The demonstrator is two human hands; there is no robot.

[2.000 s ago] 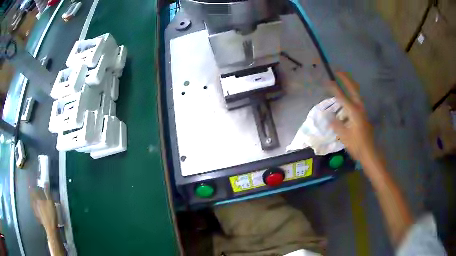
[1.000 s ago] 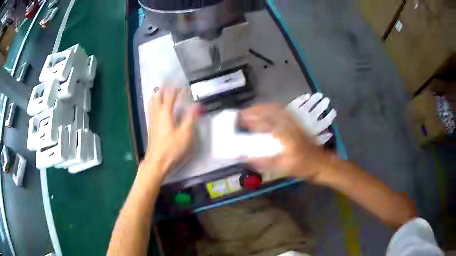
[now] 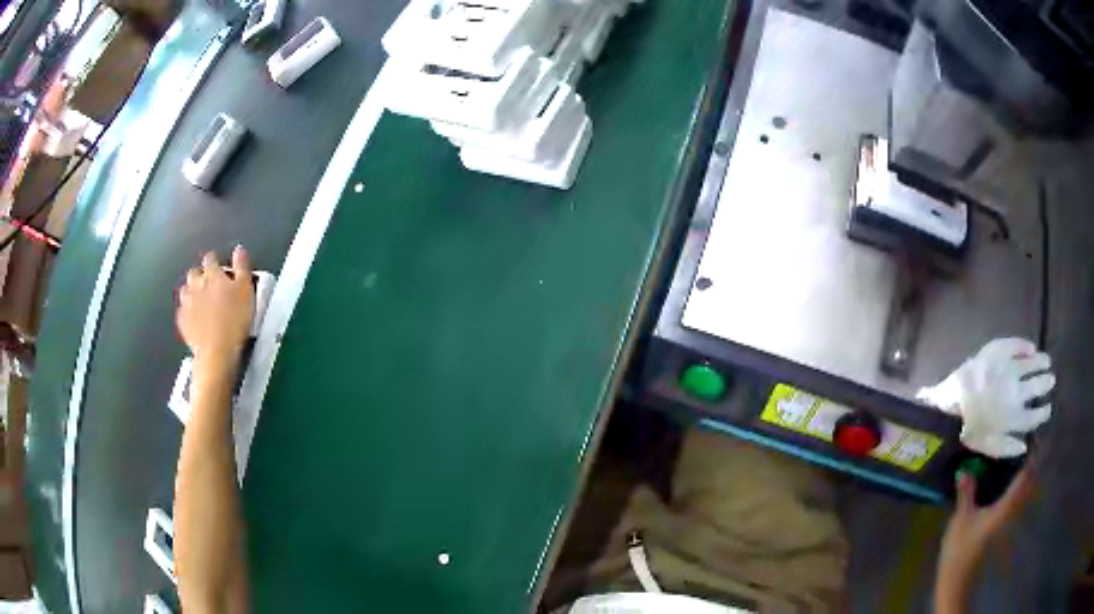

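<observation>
My left hand (image 3: 216, 314) is over the dark belt on a small white housing (image 3: 262, 306). Part of the housing shows beside the fingers; whether they grip it is hidden. My right hand (image 3: 986, 518) is at the right green button (image 3: 973, 467), bare, thumb and fingers apart, partly cut off below. A white housing (image 3: 914, 206) sits in the dark fixture (image 3: 872, 230) on the silver plate (image 3: 768, 228). The silver-grey horn (image 3: 948, 108) is close above it; contact cannot be told. A white glove (image 3: 1005, 396) lies beside the right button.
White housings (image 3: 522, 132) are heaped on the green worktop (image 3: 408, 396). Several small housings (image 3: 216, 152) lie along the dark belt. The left green button (image 3: 703, 383) and red emergency stop (image 3: 857, 433) are on the press front. The slotted clamp bar (image 3: 902, 321) runs towards me.
The view has swung left. My left hand has moved from the plate to the belt. My right hand has left the white part near the fixture and is at the right green button.
</observation>
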